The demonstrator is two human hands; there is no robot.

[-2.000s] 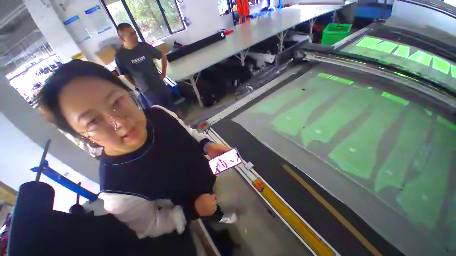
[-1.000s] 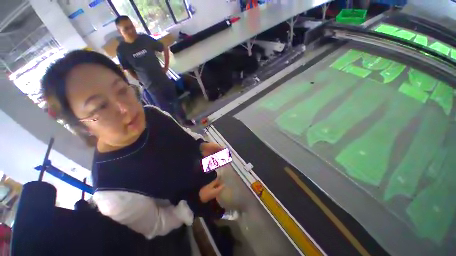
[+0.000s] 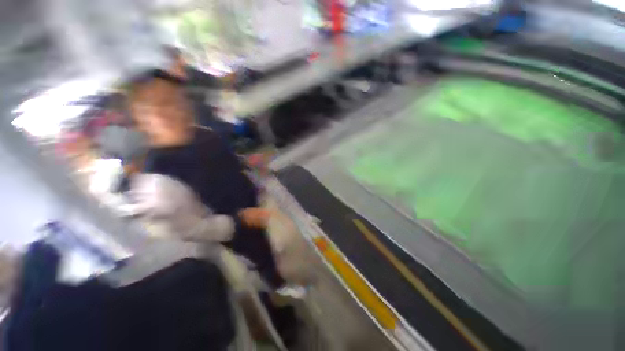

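The view is strongly blurred. The automatic cutter's fabric lay under plastic film [image 3: 438,178] fills the right side, with bright green-lit patches whose outlines are smeared. A dark strip [image 3: 329,199] and a yellow strip [image 3: 356,282] run along the cutter's near edge. Neither of my hands is in the picture.
Another person [image 3: 199,164] in a dark top with pale sleeves stands left of the cutter; a second person is mostly hidden behind. A dark mass [image 3: 123,308] lies at the lower left. A long pale table [image 3: 288,86] stands behind, with dark heaps [image 3: 301,113] under it.
The view has shifted and blurred. The nearer person appears smaller and farther off, and their phone can no longer be made out. The dark mass at the lower left has changed outline.
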